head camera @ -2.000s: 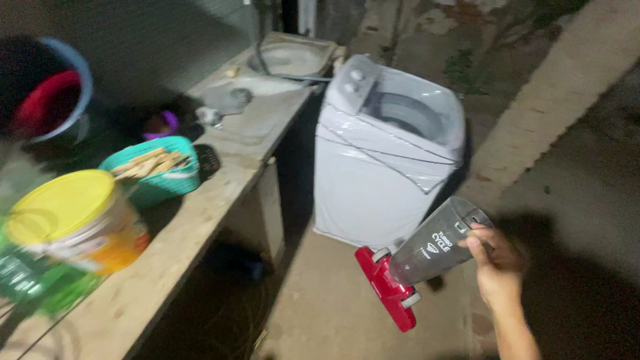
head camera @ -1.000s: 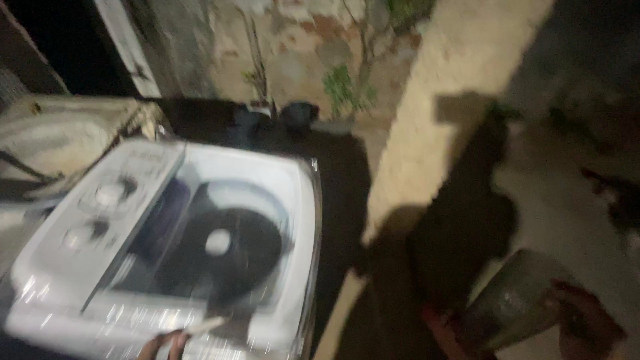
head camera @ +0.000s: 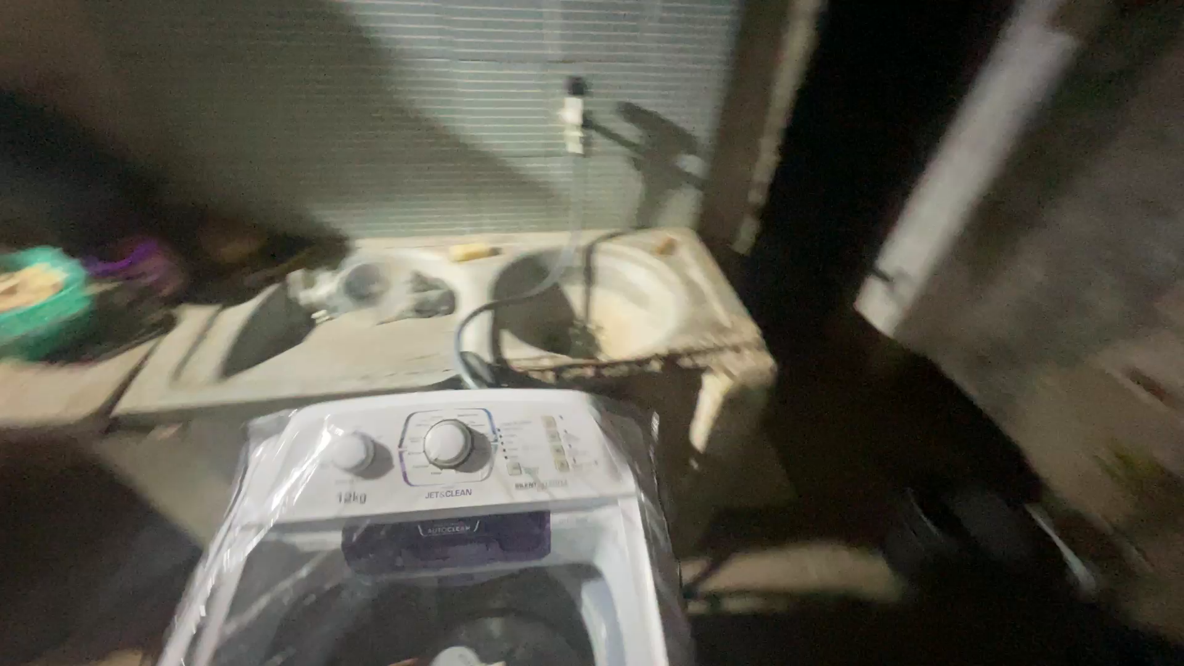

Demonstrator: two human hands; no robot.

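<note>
A white top-loading washing machine [head camera: 592, 462], wrapped in clear plastic film, fills the lower middle of the head view. Its control panel has a large round knob [head camera: 448, 444] and a smaller knob [head camera: 352, 451] to the left. Below the panel is a dark purple dispenser [head camera: 447, 541], and under it the dark drum lies partly past the bottom edge. Neither of my hands can be made out. A small reddish patch at the bottom edge is too slight to identify.
Behind the machine stands a worn washbasin counter [head camera: 398, 356] with a round basin [head camera: 638, 314], a hose [head camera: 460, 342] and a wall tap [head camera: 574, 116]. A teal basket [head camera: 42, 310] sits at far left. Dark round objects [head camera: 962, 527] are on the floor at right.
The view has swung strongly, bringing the control panel and wall tap into sight. The clear vacuum canister with a red head, held in my right hand two seconds ago, is out of view.
</note>
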